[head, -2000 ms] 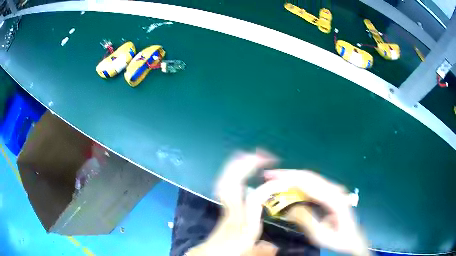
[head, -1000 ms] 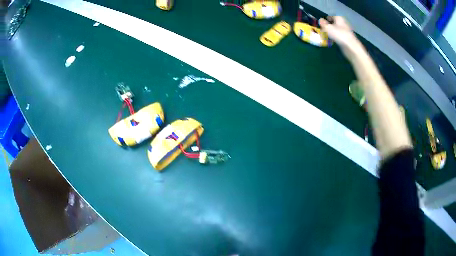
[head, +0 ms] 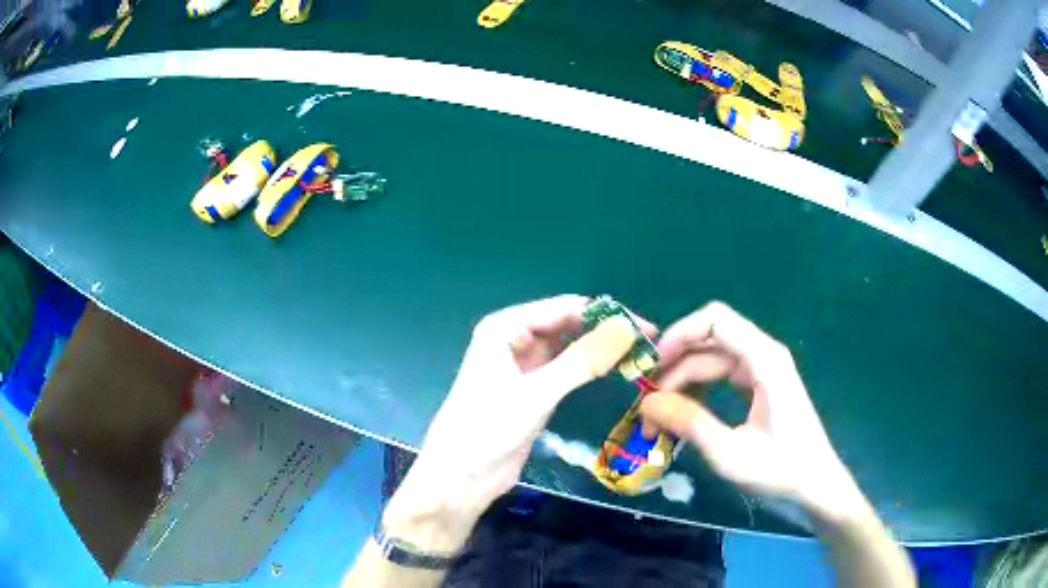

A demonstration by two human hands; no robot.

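My left hand (head: 523,385) holds a green circuit board (head: 621,333) between thumb and fingers above the bench near its front edge. Red lead wires (head: 646,387) run from the board down to a yellow body shell (head: 632,462), which lies open side up with a blue inner part showing. My right hand (head: 736,402) has its thumb and fingers at the wires and the shell's upper end; its fingertips partly hide them, so the exact grip is unclear.
Two yellow units (head: 236,182) with boards on red wires lie at the bench's left. Behind the pale rail (head: 517,103), yellow parts (head: 761,121) lie on a dark green line. A grey post (head: 960,103) stands right. An open carton (head: 241,482) is below left.
One second ago an arm reached over the line to a yellow part. Now both hands are at the bench's front edge with a shell and its board. The view has shifted.
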